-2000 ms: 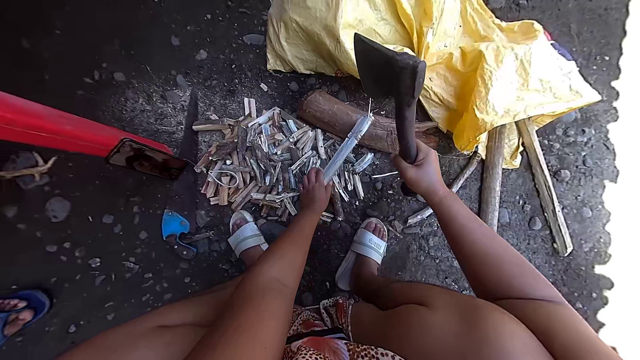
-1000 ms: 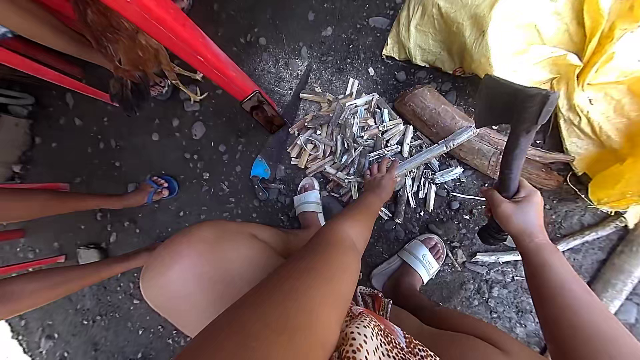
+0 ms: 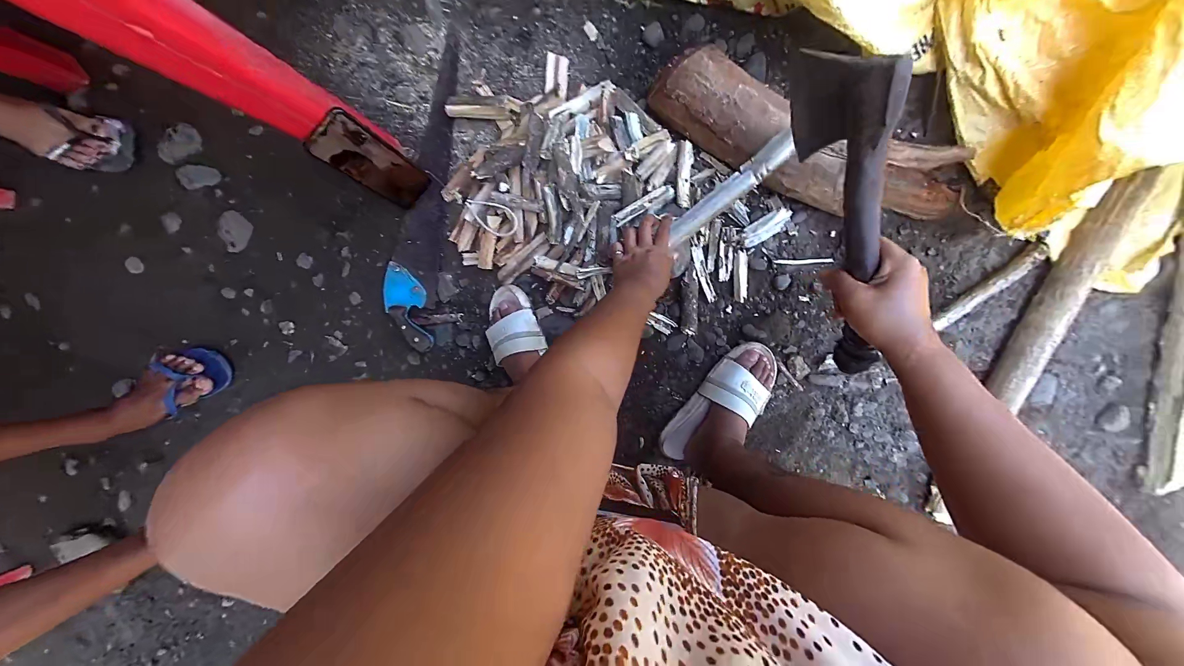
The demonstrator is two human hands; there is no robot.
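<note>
My left hand (image 3: 645, 257) is closed around the near end of a pale split stick (image 3: 735, 185), whose far end lies over a thick log (image 3: 731, 97). My right hand (image 3: 883, 301) grips the dark handle of an axe (image 3: 849, 102). The axe head is raised at the top of the handle, close to the stick's far end in the view; its height above the log cannot be told. Beneath and beyond my left hand spreads a pile of short split wood pieces (image 3: 564, 176). The fingers of my left hand partly hide the stick's near end.
A red beam (image 3: 222, 65) with a dark phone-like object (image 3: 365, 157) at its end reaches in from upper left. A blue-bladed tool (image 3: 403, 289) lies on the ground. Yellow sacking (image 3: 1045, 111) and long poles (image 3: 1073, 287) are at right. Other people's feet (image 3: 190, 379) stand at left.
The view has shifted. Both hands keep their hold on the stick and the axe. The bird and the other person's arm seen at upper left one second ago are out of view.
</note>
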